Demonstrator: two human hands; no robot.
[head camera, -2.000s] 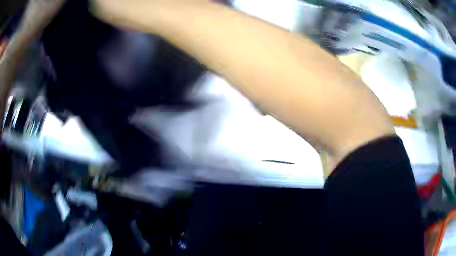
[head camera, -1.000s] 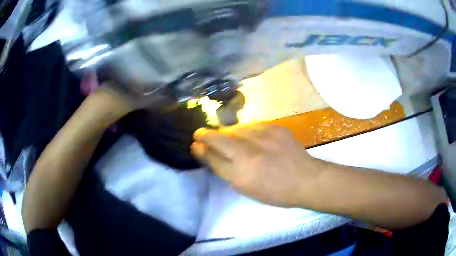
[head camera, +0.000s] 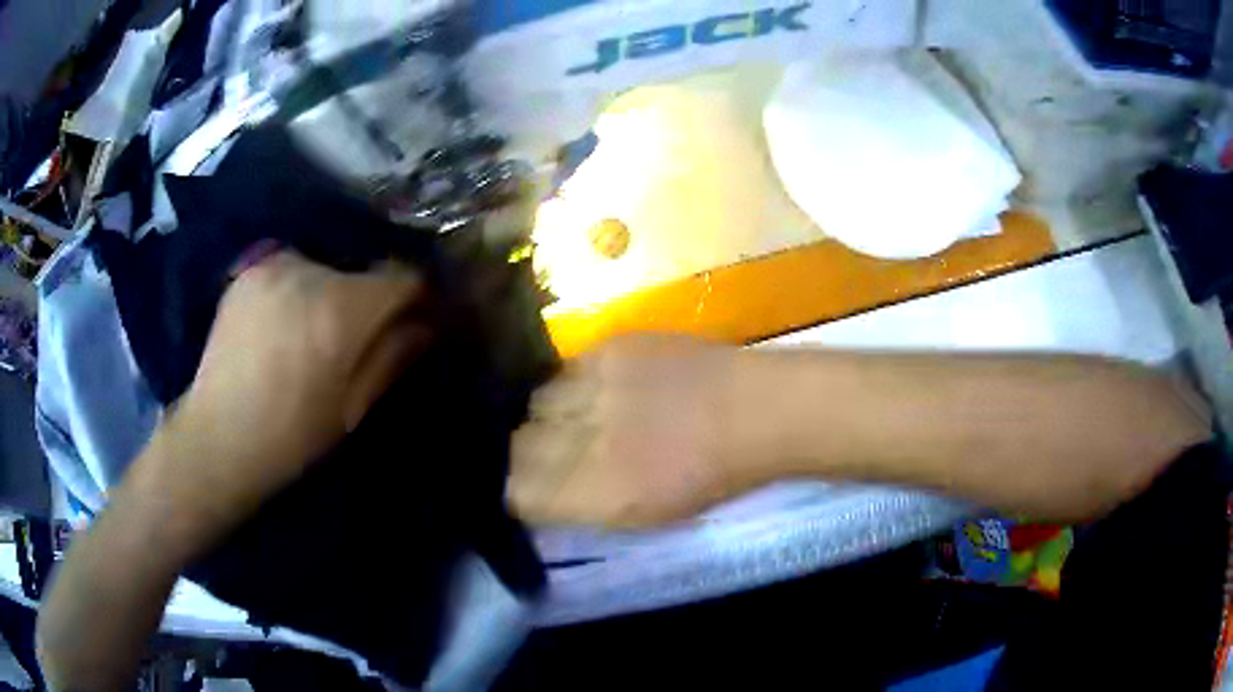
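Observation:
Black fabric (head camera: 365, 527) lies bunched on the machine table, left of and below the needle area, with pale grey cloth (head camera: 88, 365) at its left side. My left hand (head camera: 318, 338) is on the black fabric, its fingers bent into a fold and partly hidden. My right hand (head camera: 609, 439) is closed on the fabric's right edge, just below the orange-brown strip (head camera: 811, 284). The presser foot area (head camera: 521, 250) is blurred and partly covered by dark cloth. A small pink-red piece (head camera: 254, 257) shows at my left wrist.
The white machine arm with JACK lettering (head camera: 690, 41) runs across the top. A rounded white pad (head camera: 879, 156) rests on the bed at the right. A round brown spot (head camera: 610, 239) shows on the lit bed. Coloured items (head camera: 1021, 552) lie below the table edge at the right.
The black fabric has spread down toward the table's front edge, covering much of the pale cloth. My right hand has moved slightly left and down. My left hand now shows more fully.

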